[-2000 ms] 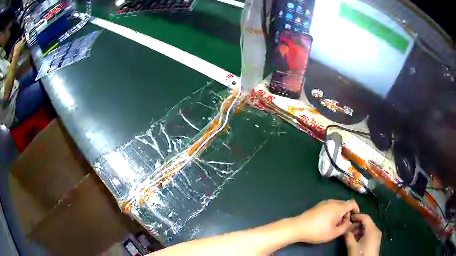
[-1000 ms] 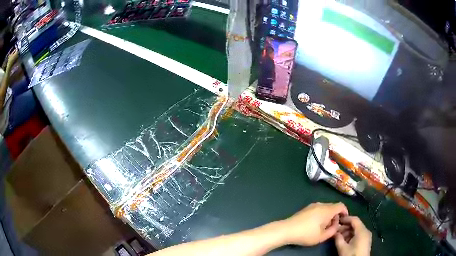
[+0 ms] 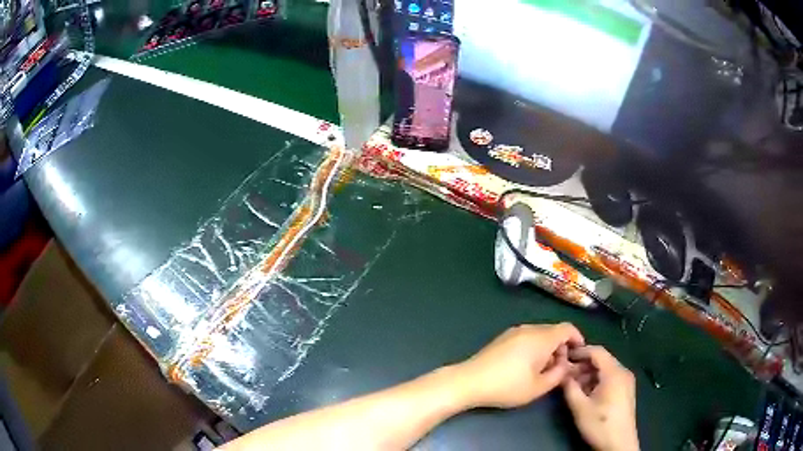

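Note:
My left hand (image 3: 524, 363) reaches in from the bottom, and its fingertips meet those of my right hand (image 3: 606, 398) low in the head view, right of centre. The fingers of both hands are curled together over the dark green bench mat (image 3: 423, 308). Whether anything small is between the fingertips cannot be told. A white handheld scanner (image 3: 512, 251) with orange-red tape and a black cord lies just beyond my hands, against the taped ledge.
A smartphone (image 3: 424, 97) leans by the bright monitor (image 3: 546, 62). Clear wrinkled tape (image 3: 255, 273) covers the bench at left. A mouse (image 3: 665, 247) lies below the monitor. Filled trays show at the top left (image 3: 207, 22) and bottom right (image 3: 779, 427). Brown cardboard (image 3: 79, 370) stands lower left.
The view has turned to the right, so the bench things sit further left in the picture. The bottom-right tray has come into view. My hands stay together with fingertips meeting.

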